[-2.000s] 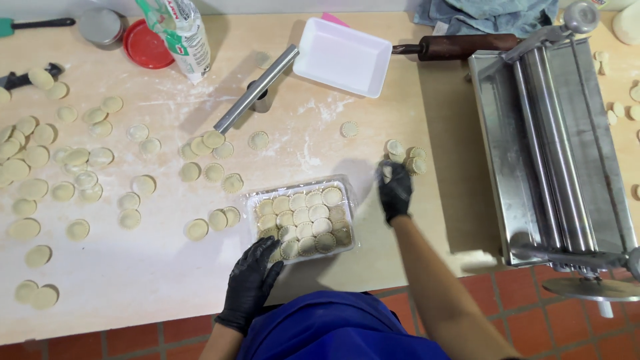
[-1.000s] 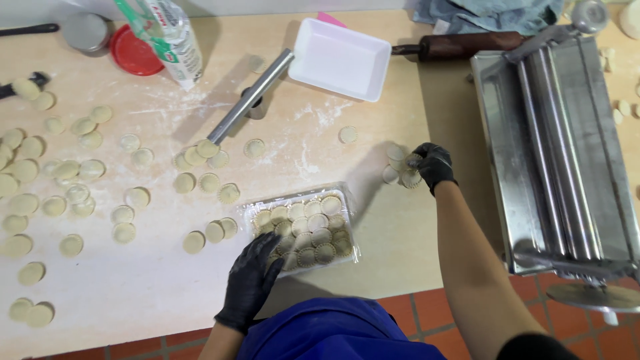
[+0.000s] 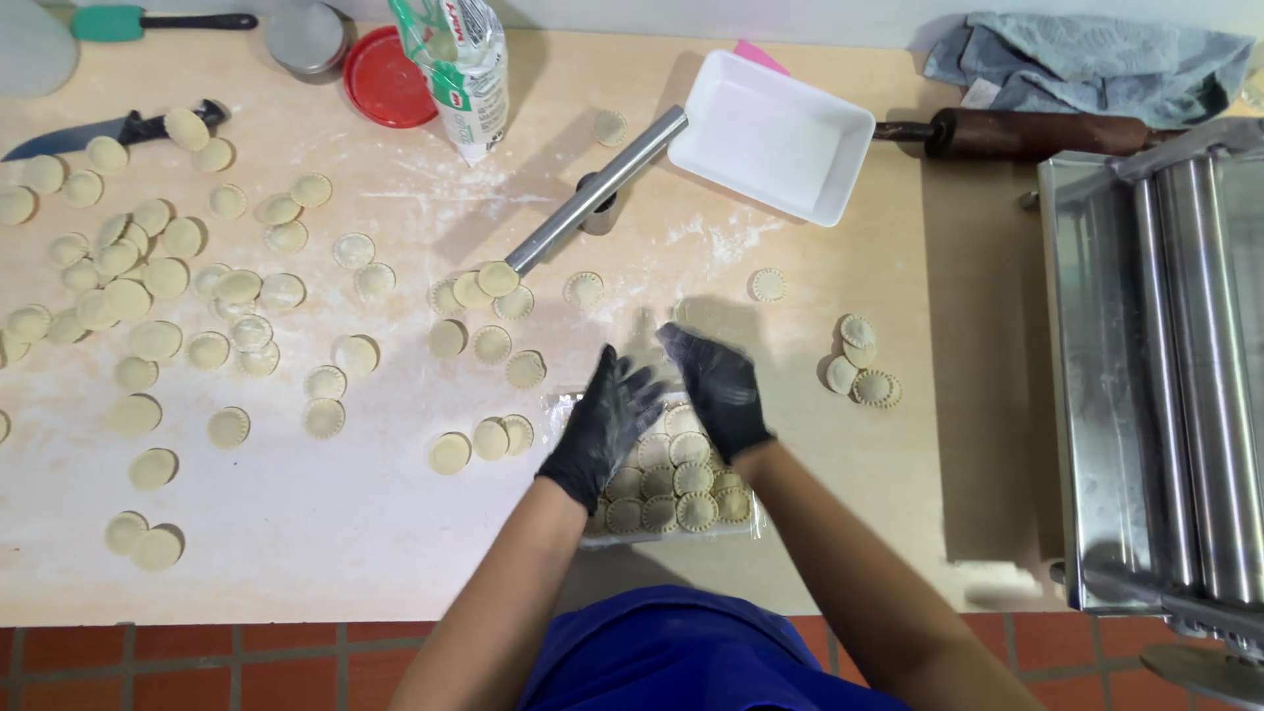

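My left hand [image 3: 609, 420], in a black glove, is over the upper left part of a tray of round crimped dough pieces [image 3: 694, 479] lined with clear film. Its fingers are spread and nothing shows in them. My right hand [image 3: 713, 380], gloved too, hovers at the tray's top edge, tilted toward the left one; its fingertips are blurred and I cannot tell whether they hold anything. Both hands partly hide the tray. A small cluster of dough rounds [image 3: 859, 365] lies to the right. Many more rounds [image 3: 128, 296] are scattered over the left of the floured table.
A metal tube [image 3: 597, 193] leans beside a white tray [image 3: 775, 138]. Behind are a flour bag [image 3: 469, 89], a red lid [image 3: 390, 79] and a wooden rolling pin [image 3: 1037, 135]. A knife [image 3: 89, 133] lies at the left. A steel roller machine [image 3: 1165, 375] stands at the right.
My right hand has come left from the small cluster to the tray. My left hand has moved from the tray's lower left corner up over its upper left part.
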